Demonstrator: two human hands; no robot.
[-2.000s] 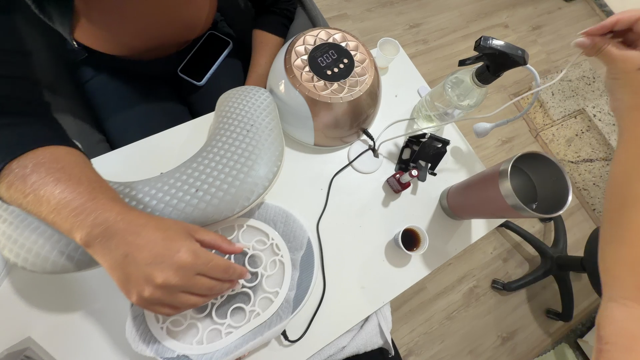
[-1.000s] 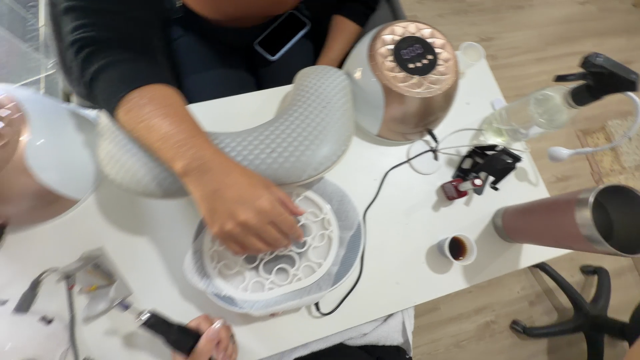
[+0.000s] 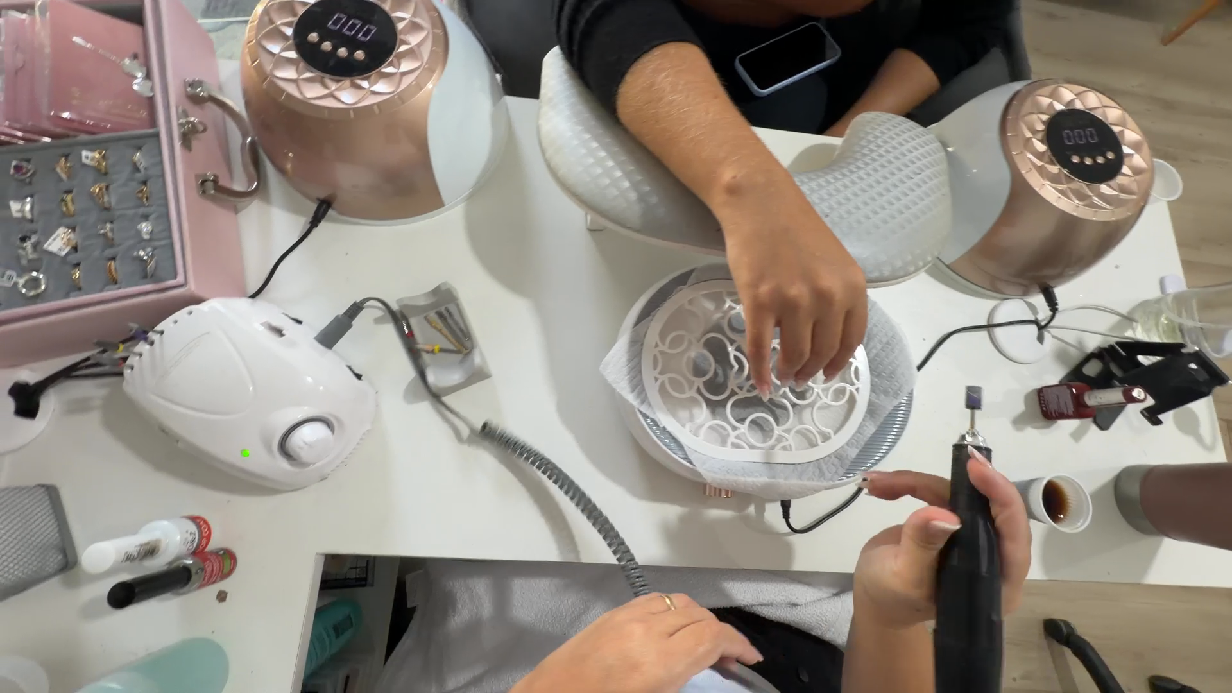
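Note:
Upright in my right hand point(image 3: 938, 544) is a black electric nail drill handpiece point(image 3: 970, 568) with a cylindrical bit point(image 3: 974, 397) at its tip. My left hand point(image 3: 640, 647), with a ring on one finger, lies low near my lap, below the coiled grey cord point(image 3: 563, 486); whether it grips anything cannot be told. Across the table, another person's hand point(image 3: 794, 289) rests with fingertips on a white dust collector point(image 3: 674, 443) with a ring-patterned grille and a paper towel. That person's forearm crosses a grey padded armrest point(image 3: 635, 173). The white drill control unit point(image 3: 250, 395) shows a green light.
Two nail lamps point(image 3: 356, 144) point(image 3: 1068, 221) stand at the back. A tray of drill bits point(image 3: 445, 337), polish bottles point(image 3: 173, 573), a pink jewelry box point(image 3: 207, 231), a cup of dark liquid point(image 3: 1056, 502), a red polish bottle point(image 3: 1068, 401) and a tumbler point(image 3: 1174, 502) are about.
My right hand, raised at the right two seconds ago, now holds the drill handpiece. One second ago, a hand held the handpiece at the lower left. The view has shifted left.

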